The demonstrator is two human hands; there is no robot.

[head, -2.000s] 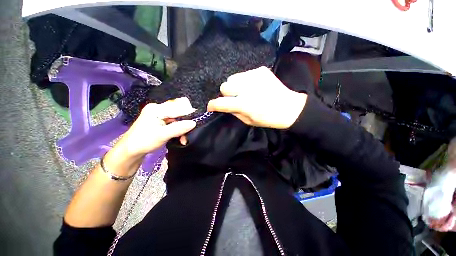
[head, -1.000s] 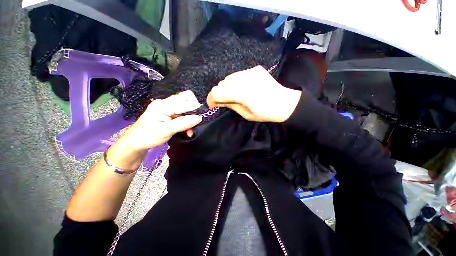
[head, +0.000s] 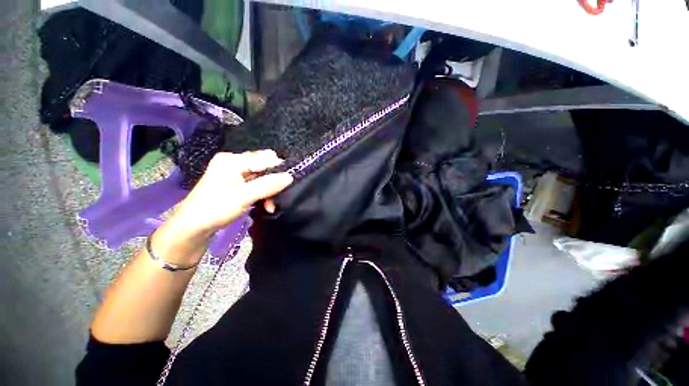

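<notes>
The dark speckled garment (head: 317, 102) lies over my lap, with smooth black lining (head: 347, 185) below its edge. The chain trim (head: 351, 133) runs as a silvery line along that edge, up and right from my fingers. My left hand (head: 227, 192) pinches the edge at the trim's lower end, thumb on top. A loose length of chain hangs below my left wrist. My right hand is out of the picture; only the dark sleeve (head: 619, 324) shows, blurred, at the lower right. No needle or thread can be made out.
A purple stool (head: 117, 162) stands at the left with a dark glittery heap on it. A white table (head: 529, 30) crosses the top, with red-handled scissors (head: 594, 6) and a slim tool. A blue-rimmed basket (head: 505, 275) holds black cloth. Dark items and plastic lie at right.
My right hand has left the garment edge and swept out to the right, uncovering the trim line. My left hand still pinches the edge, slightly further left.
</notes>
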